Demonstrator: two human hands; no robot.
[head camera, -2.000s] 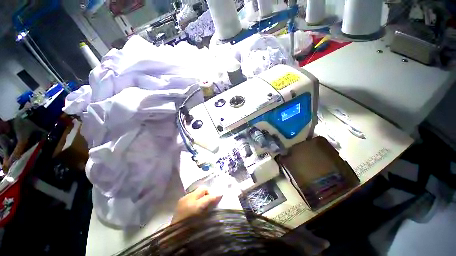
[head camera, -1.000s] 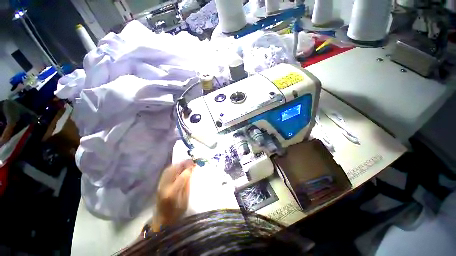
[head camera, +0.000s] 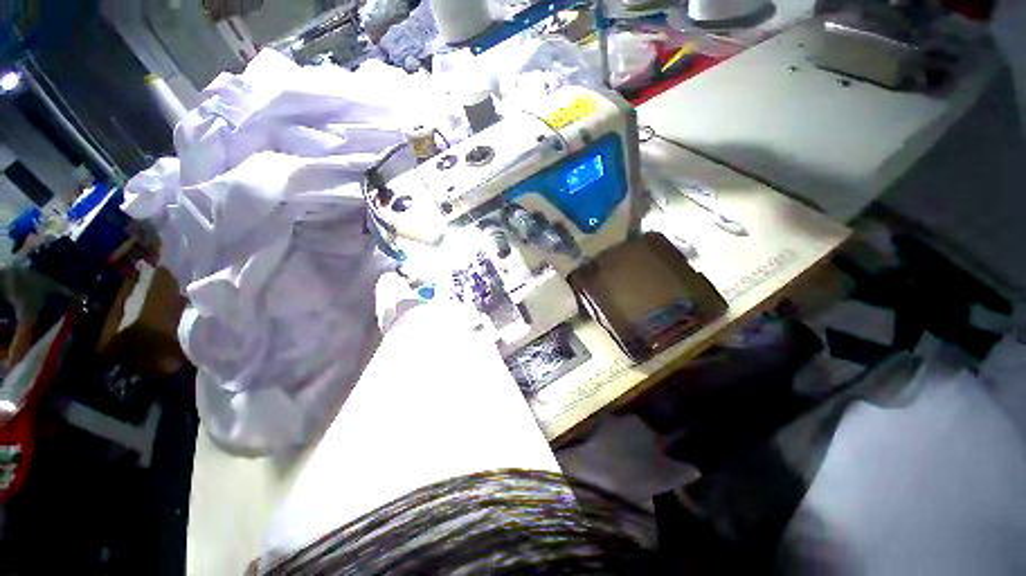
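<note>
A smooth white fabric piece (head camera: 422, 422) lies flat on the table front, running from the needle area (head camera: 478, 287) of the overlock machine (head camera: 518, 169) down to the lower edge of the view. Dark hair covers its lower end. The machine's blue front panel has a lit display. A large crumpled pile of white fabric (head camera: 281, 248) lies left of and behind the machine. Neither my left hand nor my right hand can be made out; the hair and the picture's edge may hide them.
A brown open tray (head camera: 647, 295) and a small dark scrap opening (head camera: 548, 358) are right of the needle area. Small pale tools (head camera: 714, 208) lie on the table (head camera: 776, 253). White cones stand behind. More white fabric (head camera: 911, 473) is low at the right.
My left hand, earlier at the fabric left of the needle area, is out of sight. The white piece now stretches longer towards me. The view has shifted, so the machine appears higher and further left.
</note>
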